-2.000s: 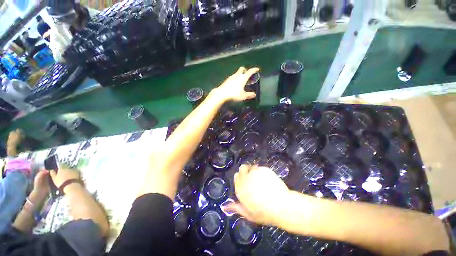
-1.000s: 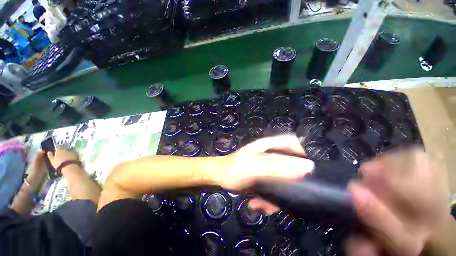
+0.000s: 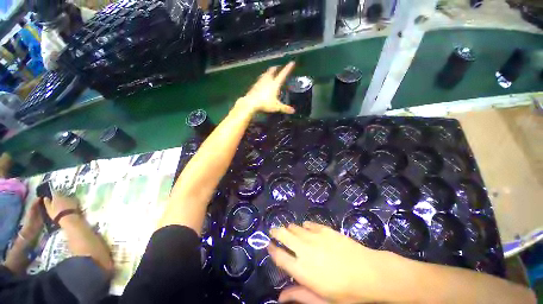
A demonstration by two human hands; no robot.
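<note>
My left hand (image 3: 266,94) reaches over the green conveyor belt (image 3: 229,89), fingers apart, beside a black cylindrical unit (image 3: 299,98) standing upright. It holds nothing. My right hand (image 3: 318,258) is low over the glossy black moulded tray (image 3: 405,163), palm down, cut partly by the lower edge. A dark ringed unit end (image 3: 274,274) lies between its fingers and thumb; whether the hand grips it is unclear. More ringed unit ends (image 3: 243,218) sit in the tray's left part. Other pockets show cross-hatched bottoms and glare.
Another upright unit (image 3: 346,89) stands near the white post (image 3: 390,59). Several more units are spaced along the belt. Stacked black trays (image 3: 140,47) stand beyond it. A neighbour's hands (image 3: 56,208) hold a dark phone over printed paper (image 3: 140,202). Cardboard (image 3: 506,160) lies right.
My left hand has moved from over the tray up to the belt. The dark cylinder blurred between my hands is no longer there; my right hand has moved left and down onto the tray.
</note>
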